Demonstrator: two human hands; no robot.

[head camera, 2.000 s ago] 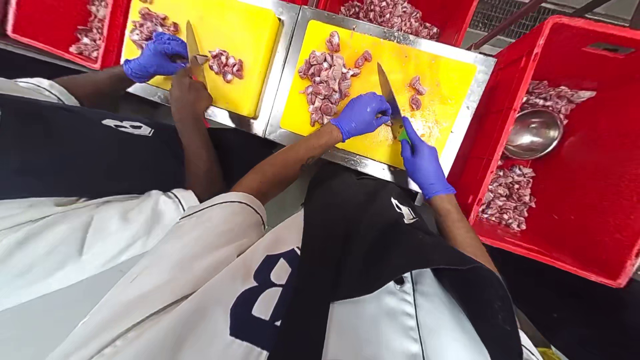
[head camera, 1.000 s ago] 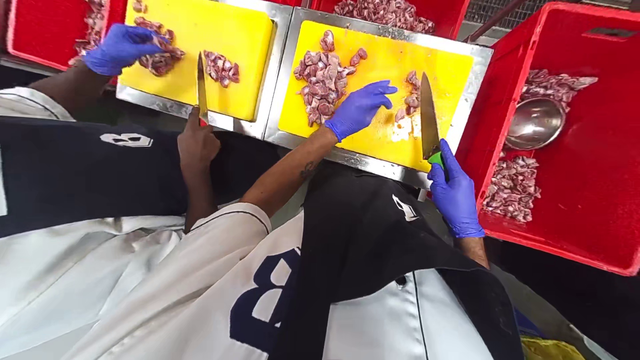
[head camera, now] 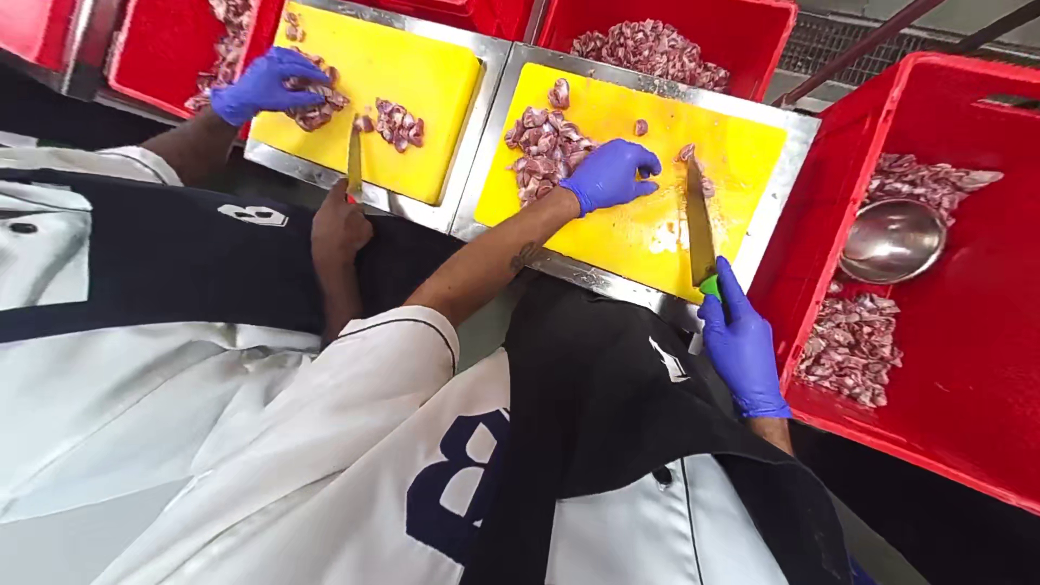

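Note:
My right hand (head camera: pixel 739 341), in a blue glove, grips a green-handled knife (head camera: pixel 699 231) whose blade lies over the right side of a yellow cutting board (head camera: pixel 617 236). The blade's tip is by small meat pieces (head camera: pixel 686 153). My left hand (head camera: pixel 615 175), also gloved, is over the middle of the board with fingers curled; I see nothing held in it. Beside its wrist, on the left of the board, is a pile of cut meat pieces (head camera: pixel 544 150). One small piece (head camera: pixel 641 127) lies above my left hand.
At left a co-worker's gloved hand (head camera: pixel 272 85) touches meat on another yellow board (head camera: pixel 406 61); their bare hand holds a knife (head camera: pixel 354 162). A red crate (head camera: pixel 967 341) at right holds meat and a steel bowl (head camera: pixel 894 241). Another red crate (head camera: pixel 751 41) with meat stands behind my board.
My right hand and the knife have moved from near my left hand to the board's right side. Most of the meat pieces at the right of the board are no longer there.

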